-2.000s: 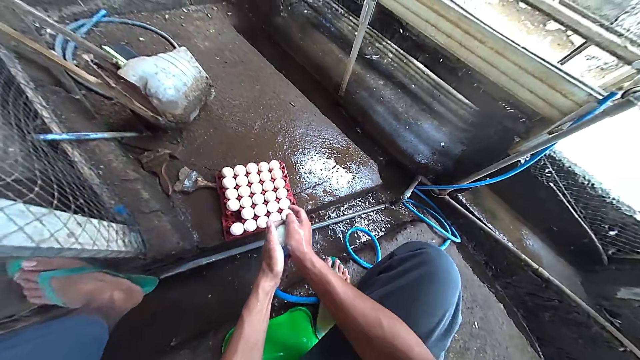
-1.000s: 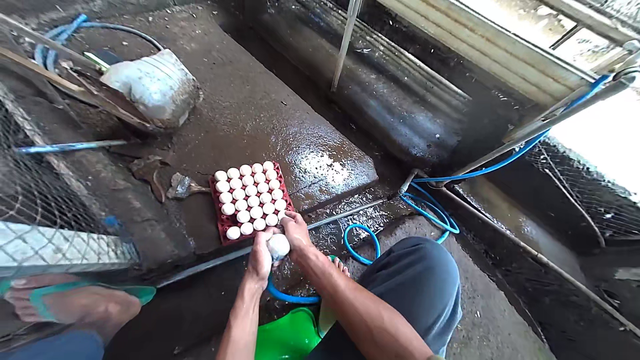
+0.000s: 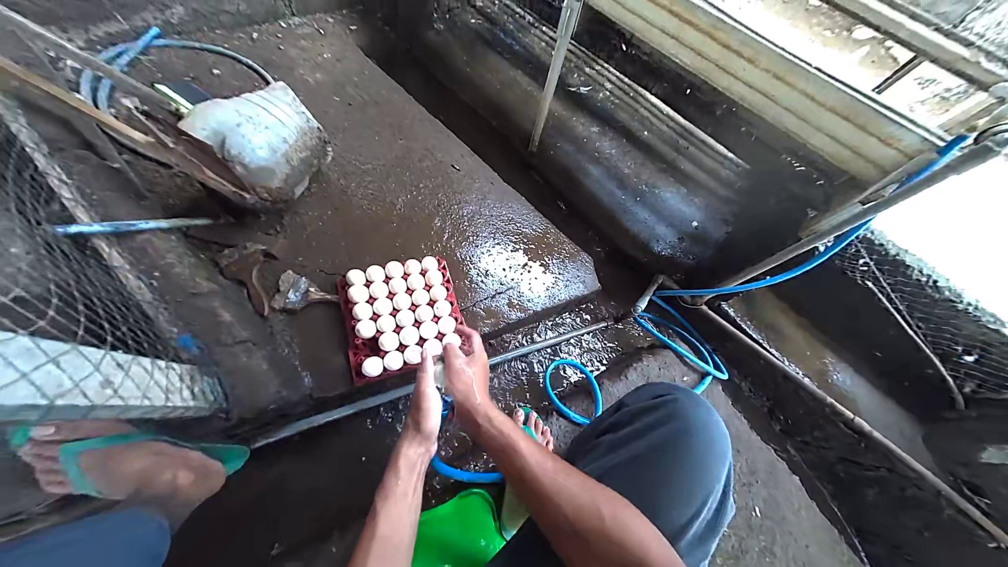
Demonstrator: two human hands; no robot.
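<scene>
White eggs point(image 3: 405, 318) fill most cups of a red plastic egg tray point(image 3: 354, 346) on the wet concrete ledge. One cup near the tray's lower left holds no egg. Just below the tray's near right corner, my left hand point(image 3: 426, 402) and my right hand point(image 3: 466, 370) face each other, wet, around a pale egg point(image 3: 439, 372) that is mostly hidden between the palms. The fingertips of my right hand reach over the tray's edge. Under my forearms lies a green plastic basin or similar vessel point(image 3: 461, 529), partly seen.
A blue hose point(image 3: 587, 394) coils right of my hands and runs up a metal rail. A metal pipe point(image 3: 551, 340) lies along the ledge. Left of the tray are a worn brush or scraper point(image 3: 295, 291), a dirty white container point(image 3: 260, 134) and wire mesh point(image 3: 71, 268). My sandalled feet flank the work.
One second ago the egg showed plainly between my parted hands; now the palms are closer around it. Two seconds ago the hands were also together by the tray.
</scene>
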